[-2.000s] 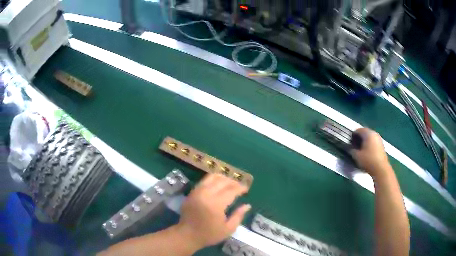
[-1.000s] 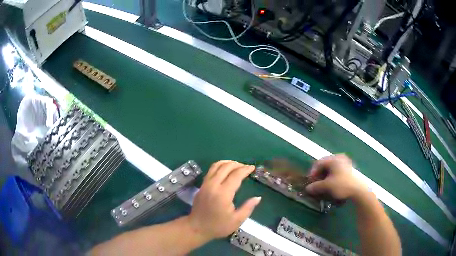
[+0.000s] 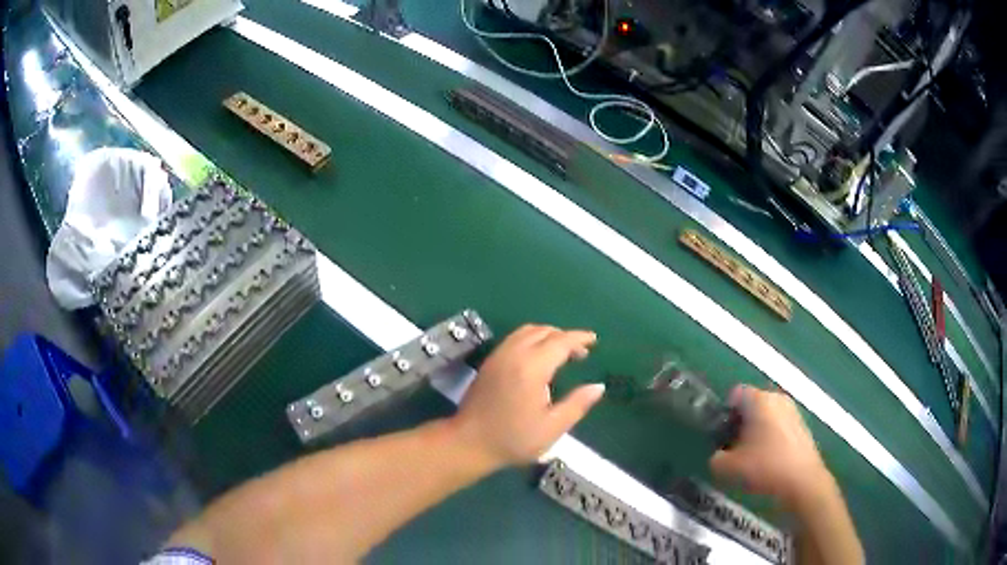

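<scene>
My right hand [image 3: 767, 441] is closed on the near end of a grey fixture bar [image 3: 687, 394], blurred, over the green surface at the centre right. My left hand [image 3: 532, 392] is open and holds nothing, palm towards the bar. A slanted bar pile [image 3: 387, 375] with silver studs lies left of my left hand. Two grey bars with part seats, one in front [image 3: 618, 516] and one below my right hand [image 3: 734, 521], lie along the near metal strip. A gold-brown bar [image 3: 737, 274] lies beyond my right hand.
Large fixture stack [image 3: 210, 292] at left beside a white bag [image 3: 116, 210]. Another gold-brown bar [image 3: 276, 130] lies at upper left. Dark bars [image 3: 510, 127] lie near the far strip. A cable with a small blue-white block [image 3: 691, 182], wired machinery [image 3: 795, 121] and a blue stool [image 3: 50, 408] surround.
My right hand has moved slightly down and right with a grey bar. A gold-brown bar now lies beyond it. The view has shifted; the left hand stays open.
</scene>
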